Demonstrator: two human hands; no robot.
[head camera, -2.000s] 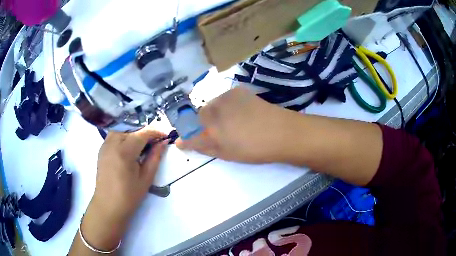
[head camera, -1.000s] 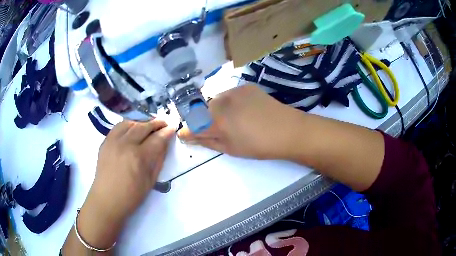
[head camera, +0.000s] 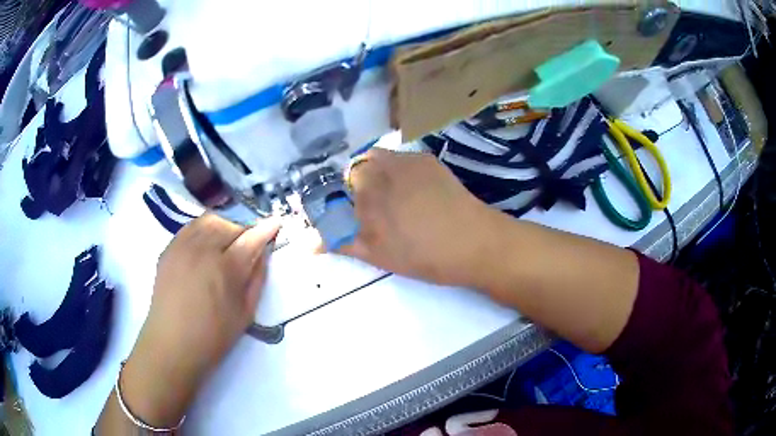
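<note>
The white sewing machine (head camera: 255, 51) has its needle area (head camera: 285, 204) between my hands, with a blue-grey fitting (head camera: 334, 220) beside it. My left hand (head camera: 217, 264) is left of the needle, fingertips together near the presser foot. A striped navy band (head camera: 163, 209) shows behind that hand; whether the fingers hold it cannot be told. My right hand (head camera: 408, 213) is bent right beside the blue-grey fitting, its fingertips partly hidden by it. What it holds, if anything, is hidden. Curved dark pieces (head camera: 75, 332) lie at the left.
A bundle of striped bands (head camera: 527, 162) lies right of the machine, beside yellow and green-handled scissors (head camera: 647, 162). Cardboard (head camera: 459, 81) with a mint-green flat piece (head camera: 574, 74) is on the machine head. A dark cloth pile (head camera: 68, 162) lies upper left. A measuring tape (head camera: 425, 387) follows the table edge.
The view has shifted a little. The striped band behind my left hand, hidden at first, now shows. The dark piece earlier seen between my fingertips no longer shows. My right hand's fingers are drawn closer to the fitting.
</note>
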